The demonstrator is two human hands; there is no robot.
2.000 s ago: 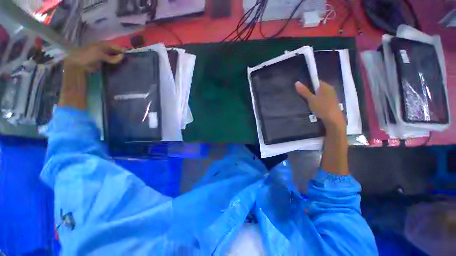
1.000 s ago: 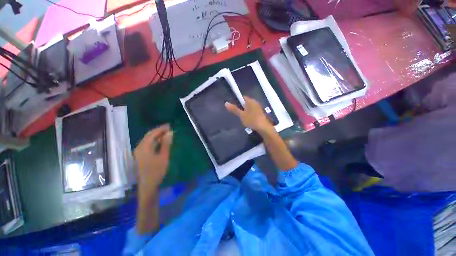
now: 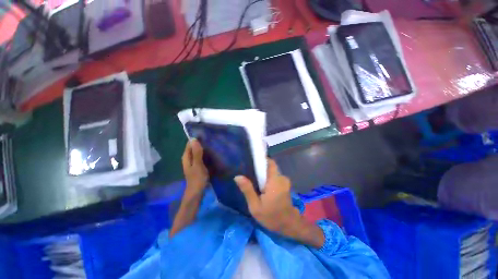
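Note:
A dark tablet (image 3: 224,155) with a white foam sheet (image 3: 255,131) behind it is held tilted in front of my body, over the front edge of the mat. My left hand (image 3: 195,169) grips its left edge. My right hand (image 3: 270,196) grips its lower right side, thumb on the glass. A second tablet (image 3: 279,92) lies on a white sheet on the green mat, just beyond and right of the held one, with a small white sticker near its corner.
Tablet stacks with white sheets lie left (image 3: 97,128) and right (image 3: 374,62). Black cables (image 3: 197,32) and a white adapter (image 3: 260,24) are at the back. An open blue bin (image 3: 349,210) and blue crates (image 3: 420,240) stand below the bench. A person's sleeve (image 3: 469,185) shows at right.
The upper tablet and its sheet have been lifted off the mat toward my body. My left hand, empty before, now holds its left edge. The tablet beside it is now uncovered.

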